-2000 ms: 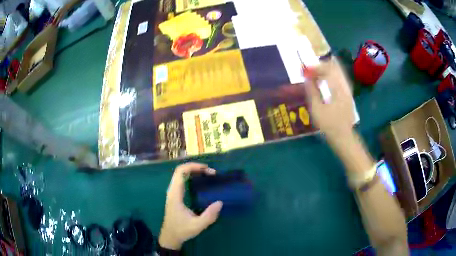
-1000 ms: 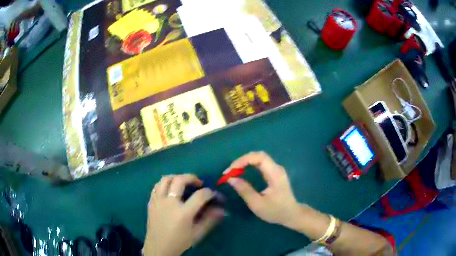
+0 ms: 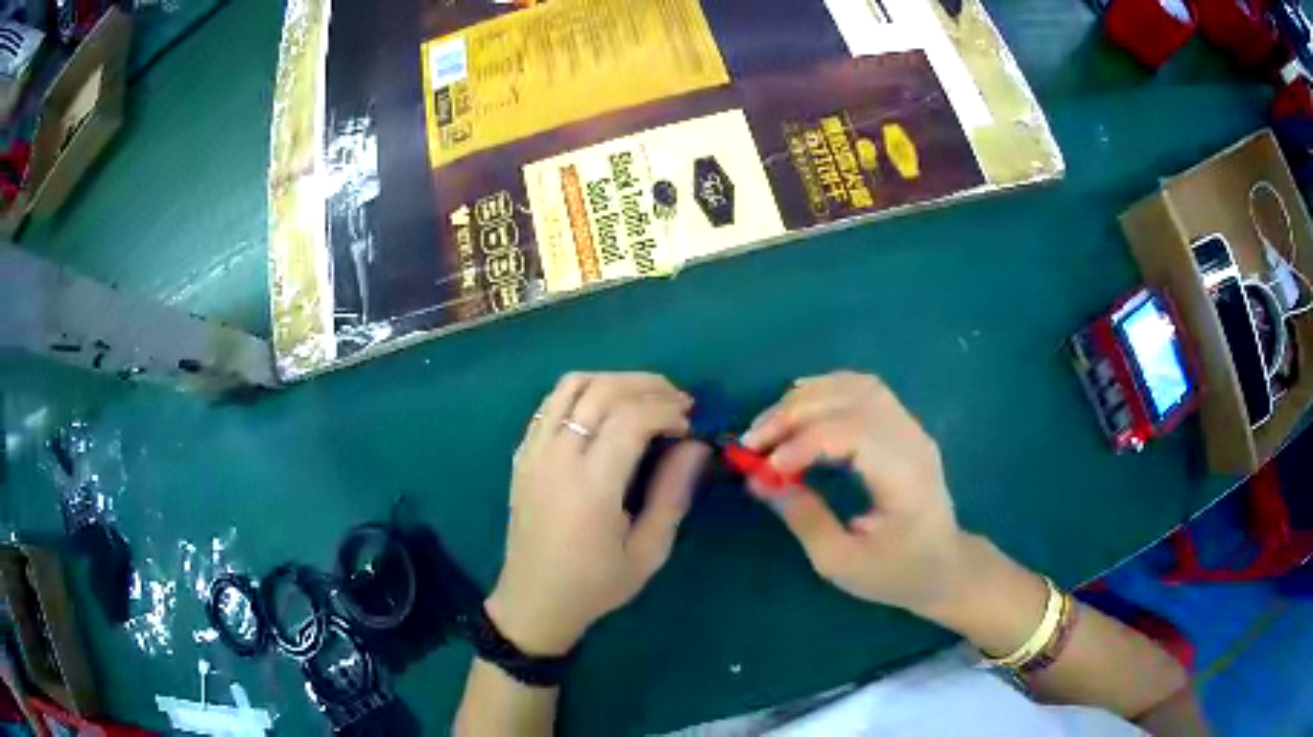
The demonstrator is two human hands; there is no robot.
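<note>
My left hand [image 3: 598,497] is closed around a dark blue Bluetooth speaker [image 3: 709,410], mostly hidden by the fingers. My right hand [image 3: 864,497] pinches a small bright red piece [image 3: 760,467], which looks like a test USB flash drive, between thumb and fingers. The red piece's tip is at the speaker's side facing my right hand; blur hides whether it is inserted. Both hands are above the green bench, in front of the cardboard mat.
Printed cardboard mat [image 3: 497,295] lies ahead. A red meter with a lit screen [image 3: 1135,367] stands beside an open carton [image 3: 1184,274] holding a phone and white cable. Black rings [image 3: 377,576] and shiny plastic bags [image 3: 170,590] lie left. A pale metal post [image 3: 130,328] juts in at left.
The right hand came back from the mat's right side with the red piece and now holds it against the speaker. The left hand has lifted the speaker. The view has shifted.
</note>
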